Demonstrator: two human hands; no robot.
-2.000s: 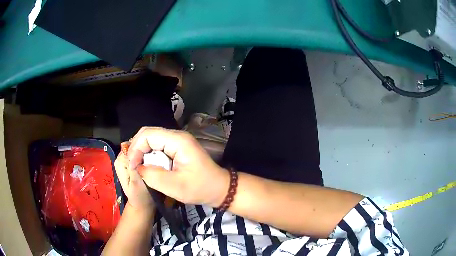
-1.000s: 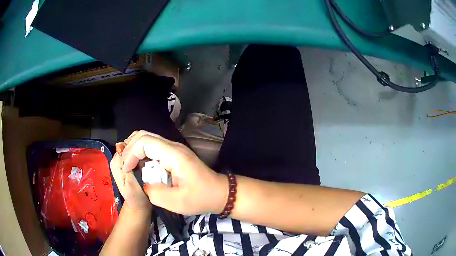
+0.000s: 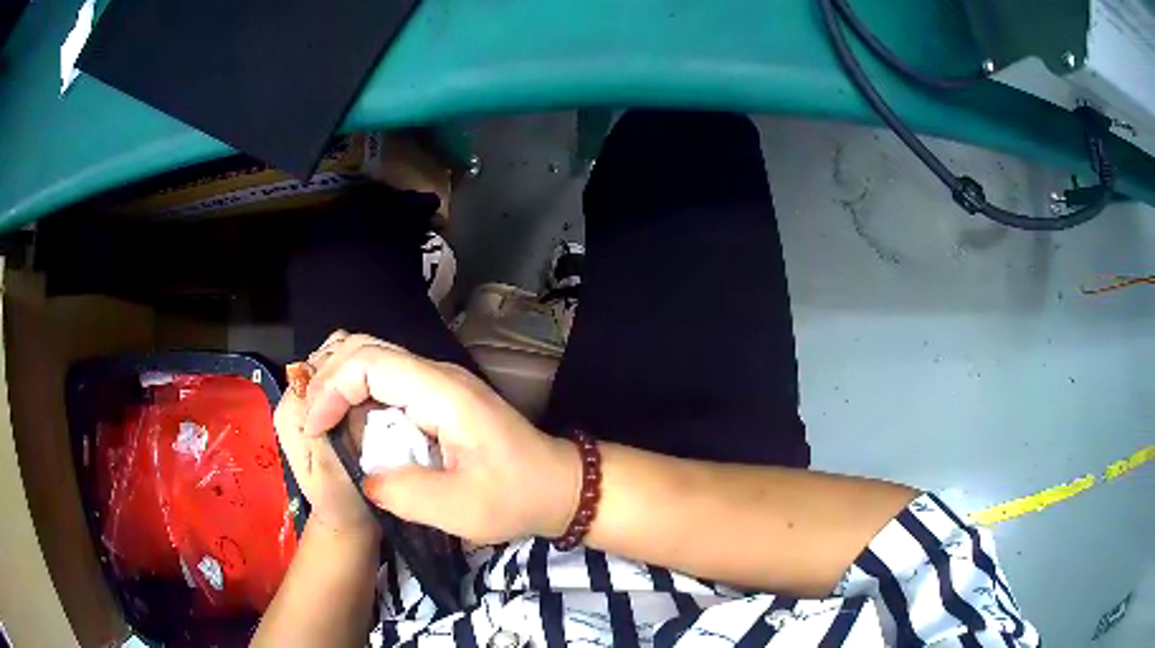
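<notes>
The display panel (image 3: 416, 557) is seen nearly edge-on as a dark strip slanting down from between my hands toward my lap. A small orange tab (image 3: 300, 379) shows at its upper end by my left fingertips. My left hand (image 3: 323, 479) grips the panel from the left; my right hand partly hides it. My right hand (image 3: 462, 449), with a dark red bead bracelet at the wrist, is closed around a crumpled white wipe (image 3: 395, 439) against the panel. The fingers' contact with the panel is partly hidden.
A black tray (image 3: 175, 363) holding red film-wrapped material (image 3: 203, 475) stands at the left in a cardboard box (image 3: 48, 532). A black sheet (image 3: 241, 76) overhangs the green bench (image 3: 608, 57). A black cable (image 3: 906, 139) hangs from grey equipment (image 3: 1115, 57) at the upper right.
The view has shifted slightly. Both hands stay together; more of the white wipe and the panel's dark edge shows than two seconds ago.
</notes>
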